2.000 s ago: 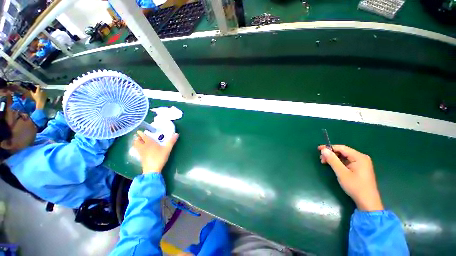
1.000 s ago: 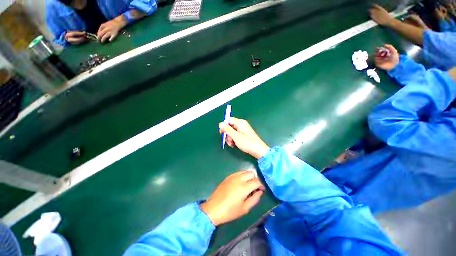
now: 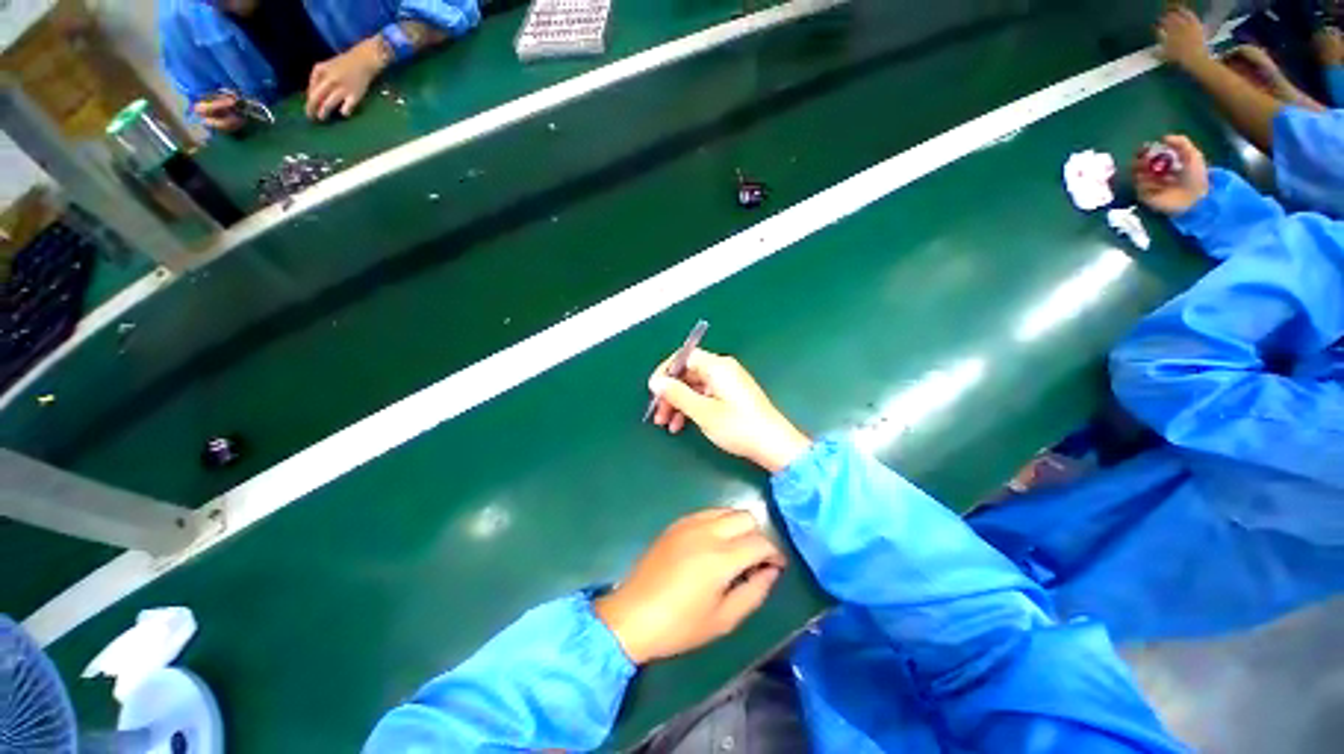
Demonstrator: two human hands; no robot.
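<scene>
My right hand (image 3: 725, 410) is above the green bench top, closed on the tweezers (image 3: 681, 363), a thin grey metal strip held like a pen. Their upper end leans up and to the right, and the lower end shows below the fingers. My left hand (image 3: 693, 583) rests on the bench near its front edge, below my right hand, back up with fingers curled. Whether it holds anything under the fingers cannot be seen. Small black units lie on the dark green belt, one beyond the rail (image 3: 752, 193) and one further left (image 3: 223, 449).
A white rail (image 3: 487, 374) divides bench and belt. A slanted post (image 3: 92, 502), white tissue (image 3: 151, 645) and fan base (image 3: 180, 713) are at left. Opposite are a person's hands (image 3: 344, 80), dark parts (image 3: 299, 178) and a white tray (image 3: 563, 28). A neighbour's blue sleeve (image 3: 1231, 354) is at right.
The view has turned right. My left hand has left the fan base and lies on the bench. The tweezers stay in my right hand and lean further right than one second ago.
</scene>
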